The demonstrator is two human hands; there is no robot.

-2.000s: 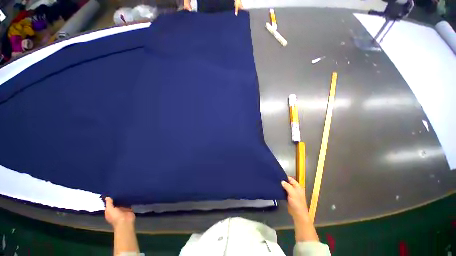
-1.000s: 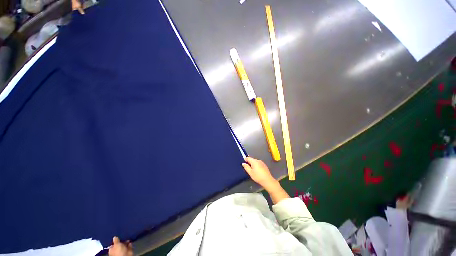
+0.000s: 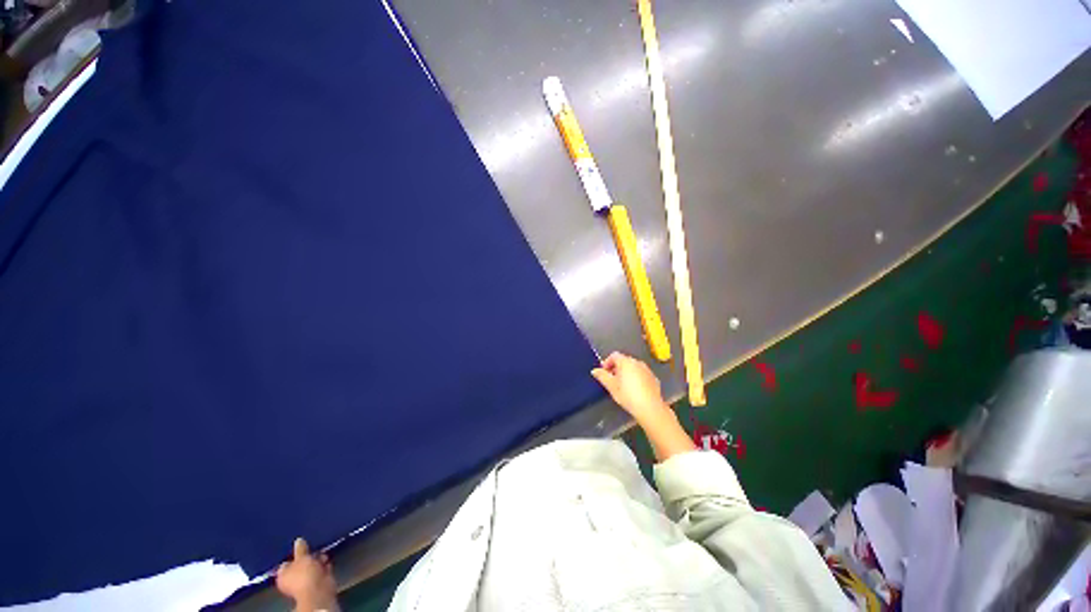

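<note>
The navy fabric (image 3: 275, 263) lies over the left part of the table, with soft wrinkles at its upper left. My right hand (image 3: 629, 385) pinches its near right corner at the table's rim. My left hand (image 3: 308, 576) is on the near edge at the lower left, fingers at the cloth; its grip is partly hidden. White fabric (image 3: 144, 591) shows below the navy at the lower left. A yellow and white rod (image 3: 607, 215) and a long yellow-tan stick (image 3: 670, 203) lie right of the cloth.
The grey metal table (image 3: 814, 155) has a curved near rim. A pale sheet (image 3: 1005, 54) lies at the upper right. Beyond the rim is a green floor (image 3: 826, 383) with red scraps, metallic wrapped rolls (image 3: 1029, 442) and white scraps at the lower right.
The view has turned to the right. The navy corner has come down flat at the table's rim, still in my right hand. The other person's hands are out of view.
</note>
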